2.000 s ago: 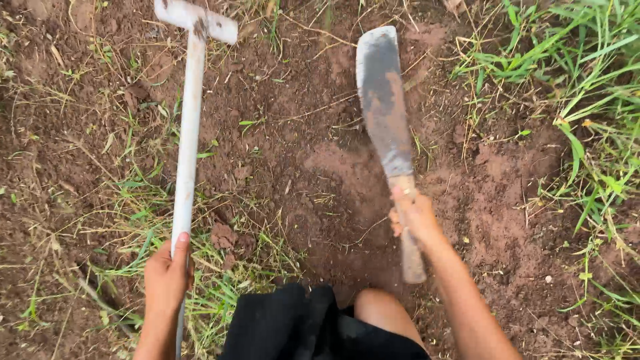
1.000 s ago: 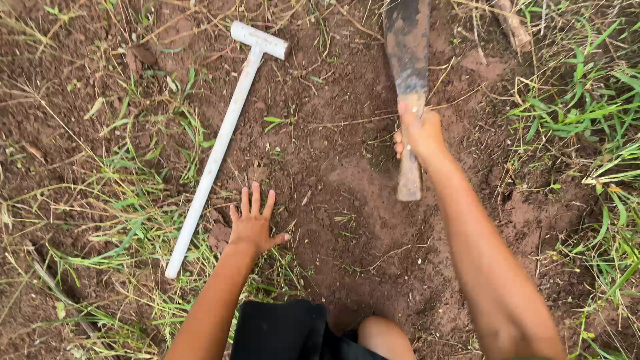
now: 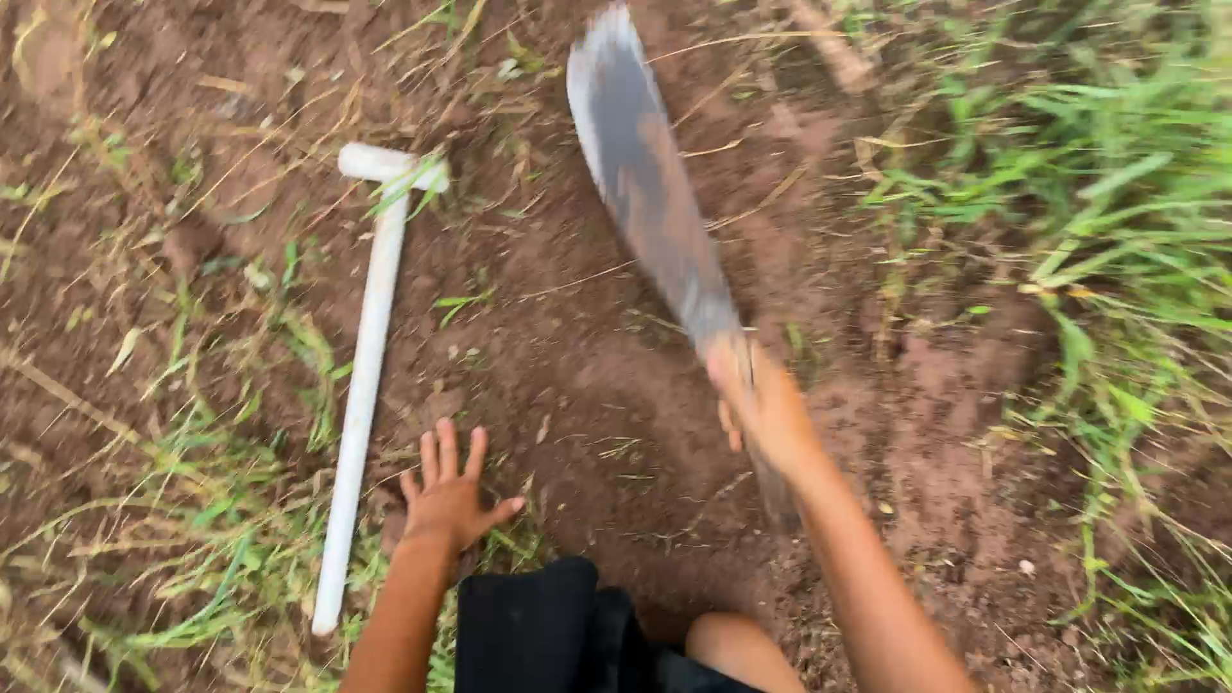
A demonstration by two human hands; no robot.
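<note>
My right hand point(image 3: 765, 409) is closed around the wooden handle of a machete point(image 3: 654, 178). Its broad, soil-stained blade points up and slightly left over the ground, blurred, with a pale edge and tip. My left hand point(image 3: 450, 505) holds nothing; its fingers are spread, palm down over the soil. Just left of that hand lies a white T-shaped pipe point(image 3: 364, 375), likely plastic, its crosspiece at the far end with some green grass blades across it.
Reddish-brown bare soil point(image 3: 597, 385) spreads between my hands. Green grass point(image 3: 1136, 221) grows thickly at the right, and sparser grass point(image 3: 231, 510) at the lower left. A brown stick or root point(image 3: 833, 43) lies near the top. My knee point(image 3: 736, 650) shows at the bottom edge.
My left hand held the white T-shaped pipe two seconds ago and has let it go; the pipe lies on the ground. The machete, still in my right hand, has tilted to the left since a second ago.
</note>
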